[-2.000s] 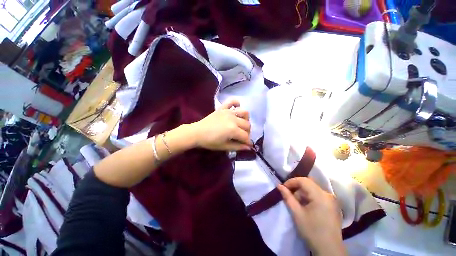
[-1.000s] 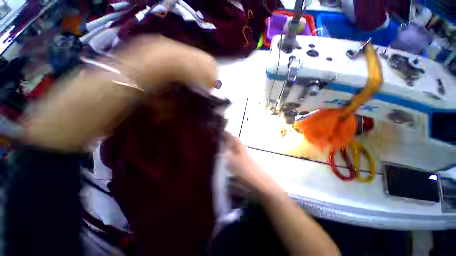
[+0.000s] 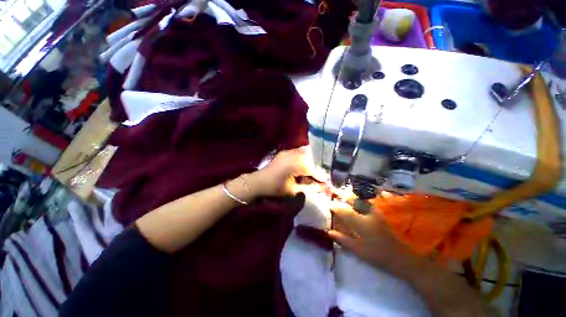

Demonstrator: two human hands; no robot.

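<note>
Large maroon panels [image 3: 236, 247] lie left of the sewing machine [image 3: 397, 93]. A white panel with a maroon strip [image 3: 307, 266] hangs from the needle area towards the front edge. My left hand [image 3: 291, 173] lies on the cloth just left of the presser foot, fingers bent and pressing on it. My right hand [image 3: 360, 232] is at the right edge of the white piece, fingertips on the cloth close to the needle. The needle and foot are lost in lamp glare. Whether snips are in my left hand cannot be told.
An orange cloth tuft [image 3: 428, 223] hangs on the machine front beside my right hand, with a yellow strap [image 3: 543, 136] over the head. A yellow scissors handle [image 3: 496, 272] shows at right. Plastic baskets [image 3: 459, 28] stand behind. Striped white pieces [image 3: 56, 254] are heaped at lower left.
The cloth has come from near the lap to the needle, with the maroon part spread out at left. Both hands have moved up to the presser foot. The view is closer to the machine.
</note>
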